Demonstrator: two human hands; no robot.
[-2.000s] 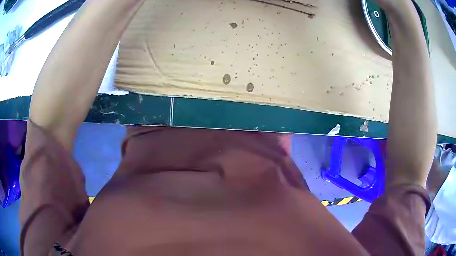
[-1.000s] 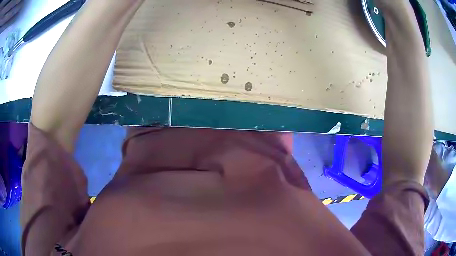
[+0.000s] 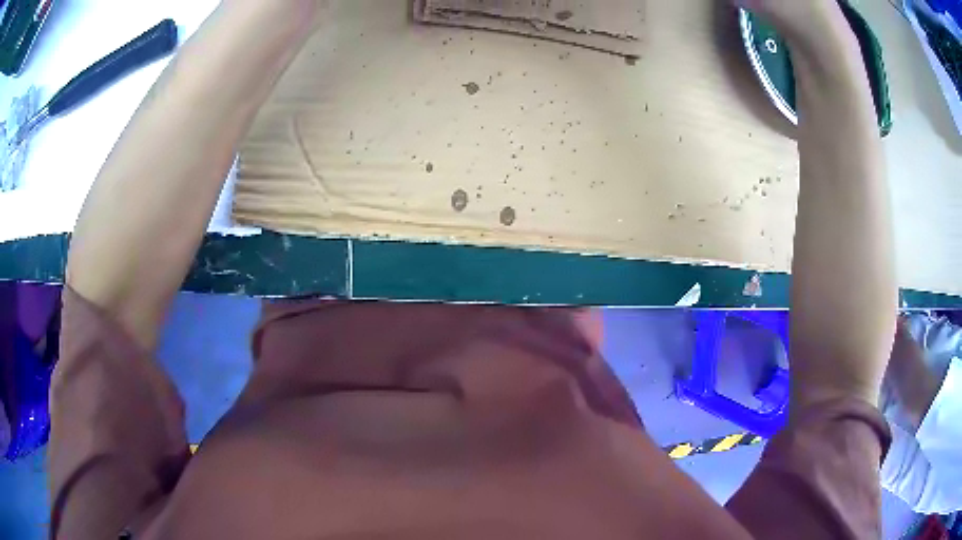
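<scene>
A glossy dark green shell with a silvery rim lies on the cardboard sheet at the upper right, partly behind my right wrist and forearm. Another part of green shell shows to the right of that arm. Both my forearms reach forward past the top edge of the picture. My left hand is cut off by that edge. My right hand is also cut off; only its wrist end shows over the shell, so its grip is hidden. A small stained cardboard pad lies at the top middle.
A hammer with a black handle and crumpled wrapping lies on the white sheet at left. A dark green part is at the upper left corner. The bench has a green front edge. A blue stool stands below right. A person's sleeve shows far right.
The view has tilted up a little, so the bench sits lower and more of the pad, hammer and upper left green part shows. Both forearms stay stretched forward.
</scene>
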